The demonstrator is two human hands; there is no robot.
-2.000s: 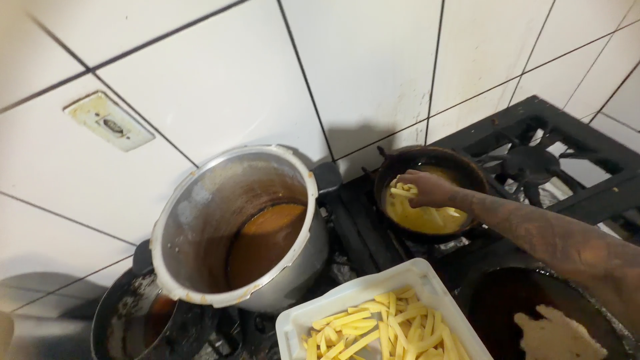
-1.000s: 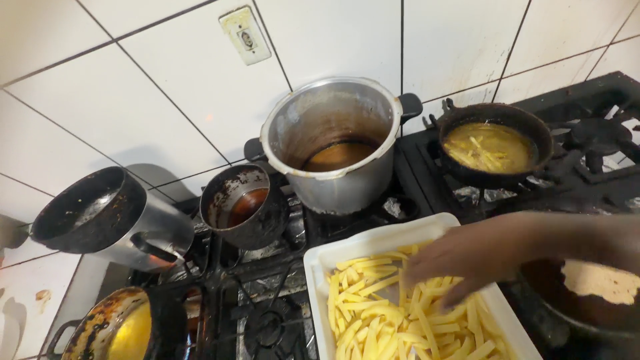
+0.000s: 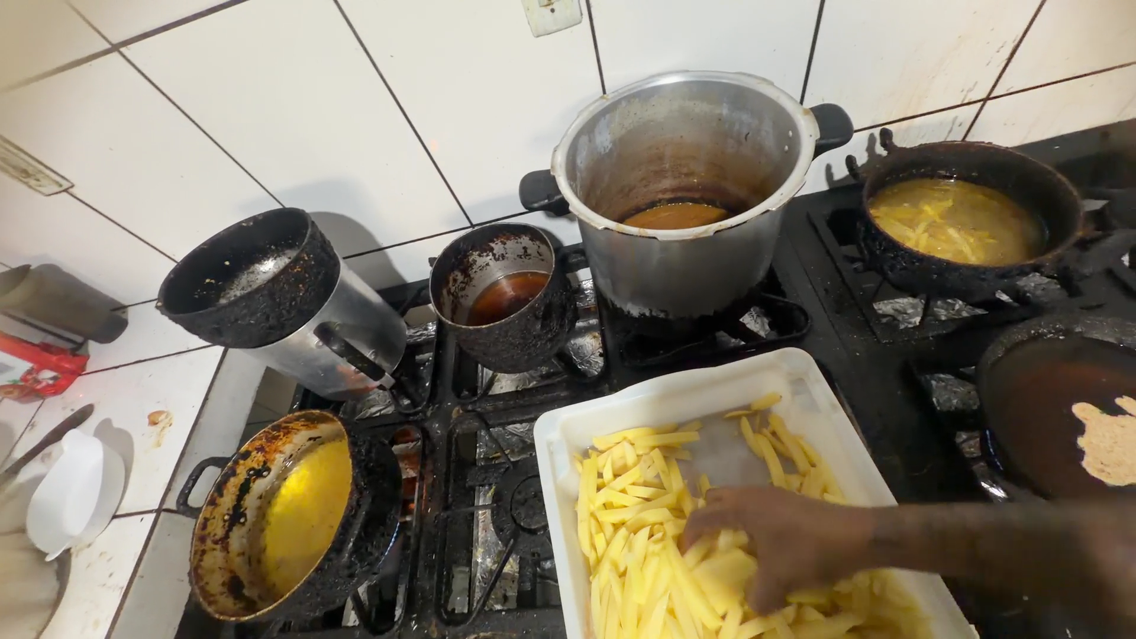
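My right hand (image 3: 785, 541) reaches in from the right, its curled fingers down among the raw potato strips (image 3: 635, 532) in a white plastic tray (image 3: 821, 390). It is slightly blurred, and whether its fingers have closed on strips is unclear. Behind the tray, to the right, a blackened pan (image 3: 967, 257) holds oil with several potato strips in it. A pan at the right edge (image 3: 1021, 373) contains dark oil and a flat, breaded-looking piece (image 3: 1105, 444). My left hand is out of the picture.
On the black gas stove (image 3: 497, 497) stand a large aluminum pot (image 3: 683, 257), a small sooty saucepan (image 3: 506, 328) and a pan of yellow oil (image 3: 306, 515). A black pan (image 3: 248, 275) rests on a metal pot (image 3: 355, 346). A white plastic container (image 3: 75, 497) sits on the left tiled counter.
My right hand was at the oil pan holding potato strips, then moved over the tray, and now its fingers are down in the strips. The view has swung left.
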